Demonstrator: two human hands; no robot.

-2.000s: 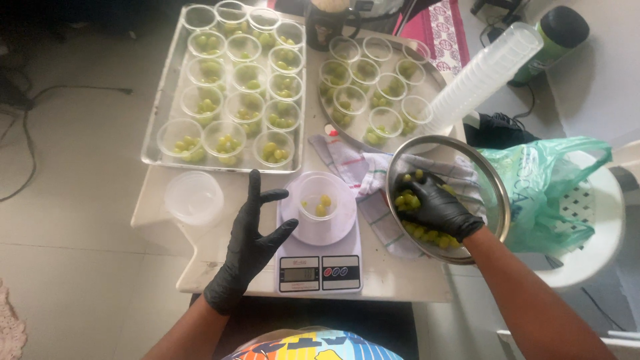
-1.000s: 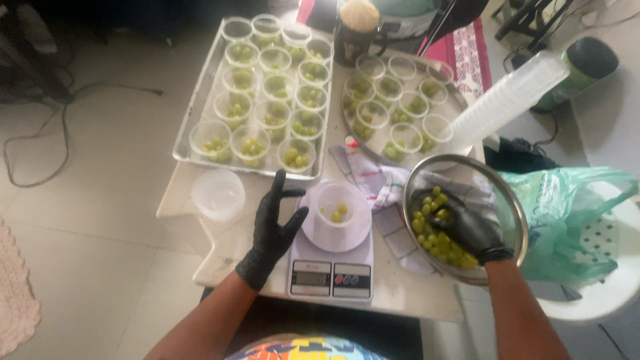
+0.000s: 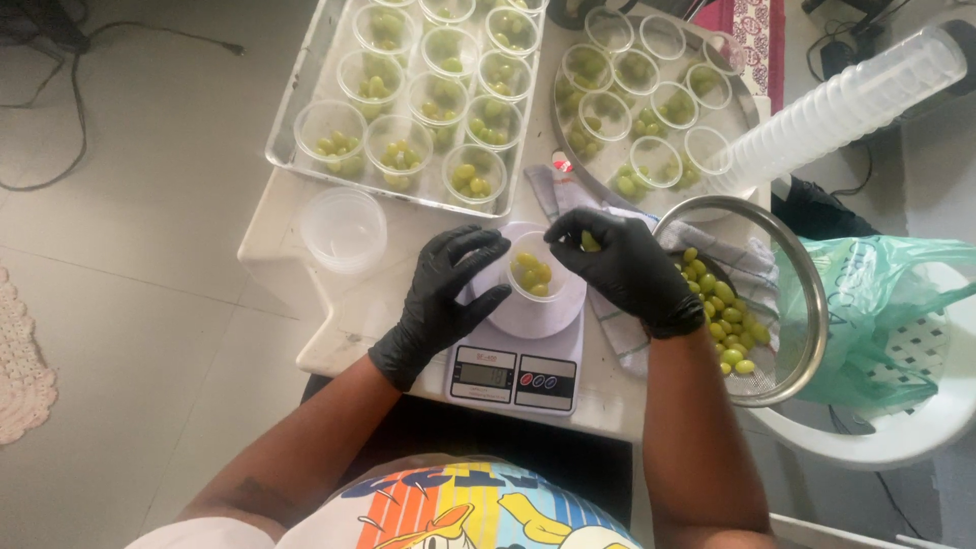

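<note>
A clear plastic cup (image 3: 538,267) with several green grapes stands on the round platform of a white digital kitchen scale (image 3: 513,381). On the cup's left is my left hand (image 3: 450,297), black-gloved, fingers apart and holding nothing, its fingertips at or near the cup. My right hand (image 3: 629,267), also gloved in black, is at the cup's right rim with a green grape (image 3: 589,242) between its fingers; whether it holds more is hidden. Right of that hand, a metal-rimmed mesh sieve (image 3: 817,320) holds loose green grapes (image 3: 724,305), partly covered by the hand and forearm.
A rectangular metal tray (image 3: 278,130) and a round metal tray (image 3: 563,126) hold cups of grapes behind the scale. Empty cups (image 3: 345,229) stand at left; a long cup stack (image 3: 846,107) leans at right. A cloth (image 3: 625,332) and a green plastic bag (image 3: 862,328) lie near the sieve.
My right hand has moved left from inside the sieve to the cup, now with a grape. My left hand stays beside the cup. More grapes show in the cup.
</note>
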